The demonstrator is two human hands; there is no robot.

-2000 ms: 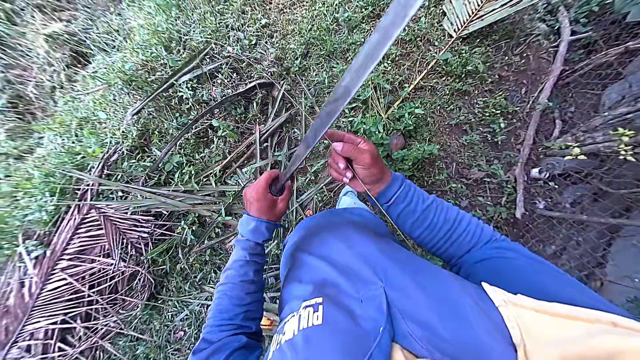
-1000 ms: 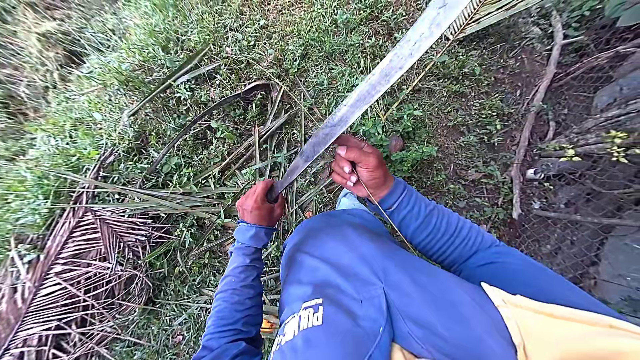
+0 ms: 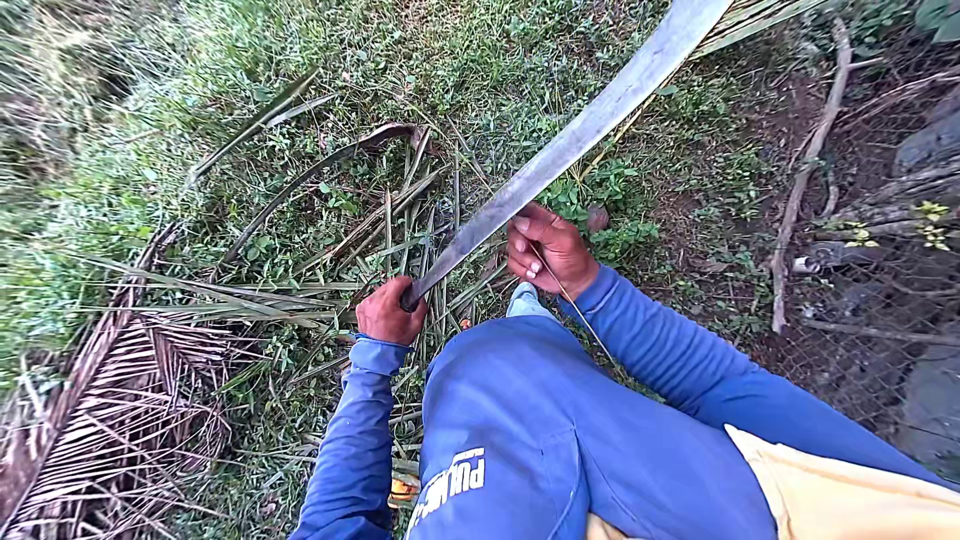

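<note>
My left hand (image 3: 391, 311) is closed around the dark handle of a machete, low at the centre-left. The long, slightly curved steel machete blade (image 3: 559, 157) slants up and right, its far end cut off by the top edge of the view. Just right of the blade, my right hand (image 3: 553, 251) pinches a thin, stiff plant strand (image 3: 574, 304) between curled fingers. The strand trails down along the right sleeve. My right fingertips are close to the blade's lower edge; whether they touch it cannot be told. Part of the strand near the blade is hidden.
Cut green palm leaf strips (image 3: 277, 300) lie on the grass around the feet. A dry brown palm frond (image 3: 112, 405) is at the lower left. To the right are a bare branch (image 3: 806, 180), wire mesh (image 3: 847, 375) and stones (image 3: 930, 397). A brown round object (image 3: 597, 218) sits behind my right hand.
Since the earliest frame, the machete blade has swung to the right and turned to show more of its flat side. Both hands keep their holds, nearly in the same places.
</note>
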